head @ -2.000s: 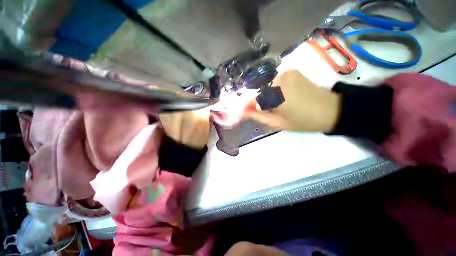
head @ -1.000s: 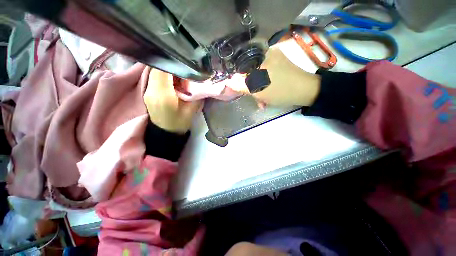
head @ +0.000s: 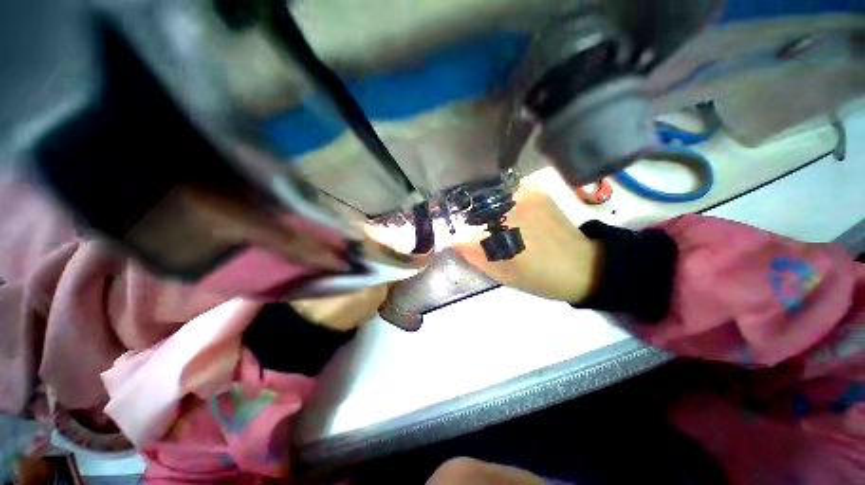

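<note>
The pink garment piece (head: 100, 317) hangs in soft folds at the left, with a paler part lying over my left sleeve. The sewing machine head (head: 398, 90) covers the top of the view, with its lit needle area (head: 432, 223) in the middle. My left hand (head: 343, 305) is just left of and below the needle, partly behind a blurred machine part, so its fingertips are hidden. My right hand (head: 545, 248) lies right of the needle, behind a black knob-like attachment (head: 503, 244). Its fingertips are in glare, and its hold on fabric cannot be made out.
Blue-handled shears (head: 669, 175) and a partly hidden orange-red tool (head: 595, 192) lie beyond my right hand. The white table (head: 474, 350) has a ruler-marked grey front edge (head: 493, 405). A blurred dark machine part crosses the upper left. Plastic bags are at the lower left.
The view has shifted, showing more of the machine head and its blue stripe. The needle area sits lower in view. The pink fabric between my hands is now mostly hidden.
</note>
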